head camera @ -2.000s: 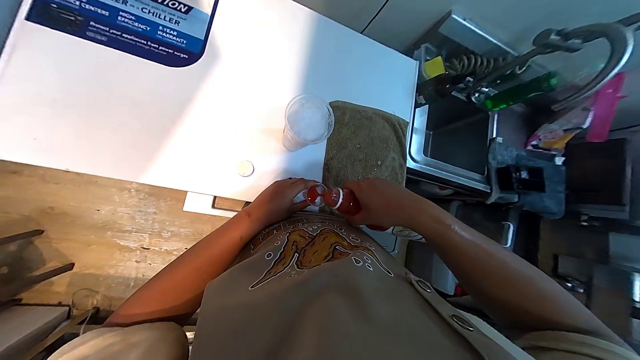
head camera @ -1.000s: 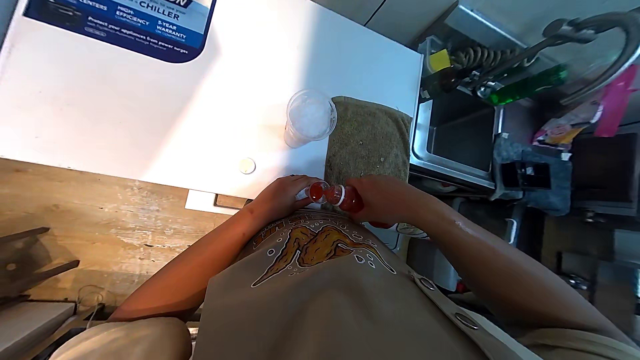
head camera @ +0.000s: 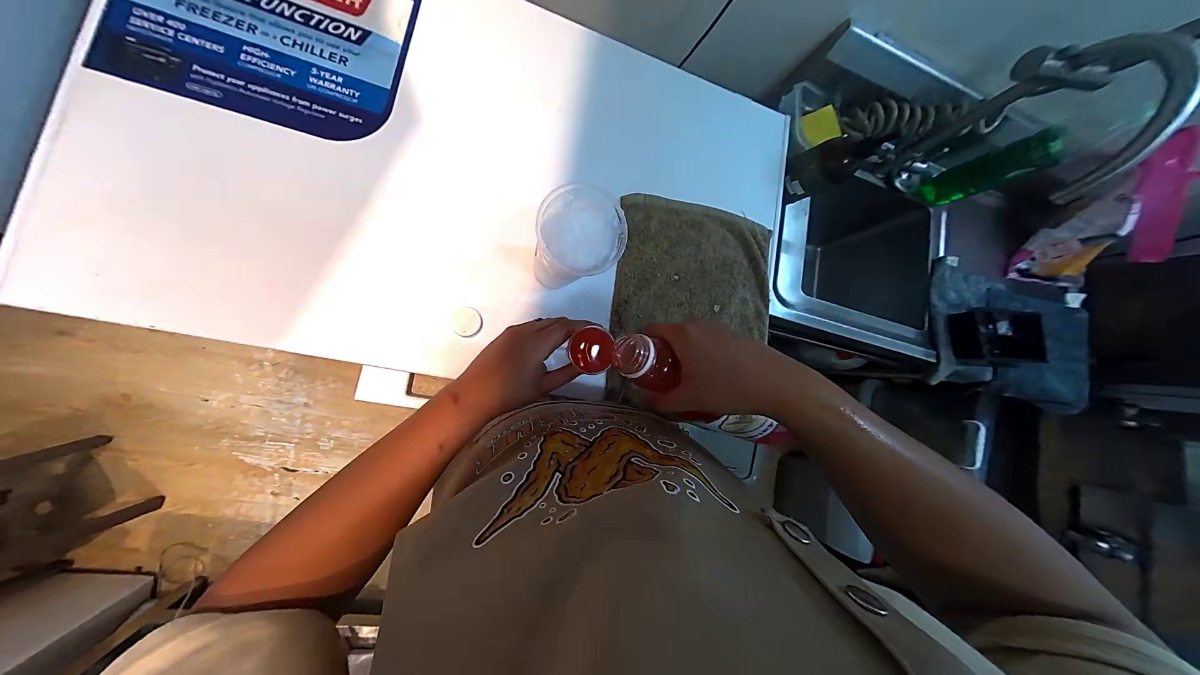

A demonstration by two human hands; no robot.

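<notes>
Close to my apron, my left hand (head camera: 520, 366) holds a small clear cup (head camera: 592, 350) with red liquid in it. My right hand (head camera: 722, 370) grips a clear bottle of red liquid (head camera: 659, 364), tilted so that its open mouth meets the cup's rim. Beyond my hands, a tall clear plastic cup (head camera: 580, 230) with whitish contents, perhaps ice, stands on the white freezer top (head camera: 469, 169). A round pale cap or disc (head camera: 466, 322) lies left of it. The olive towel (head camera: 689, 262) is spread just past my right hand.
At the right is a metal sink (head camera: 867, 253) under a curved faucet (head camera: 1148, 84). A green bottle (head camera: 994, 169) and a yellow sponge (head camera: 820, 126) are behind the sink. A pink item (head camera: 1165, 192) hangs farther right. A large blue sticker (head camera: 272, 70) covers the freezer's far left.
</notes>
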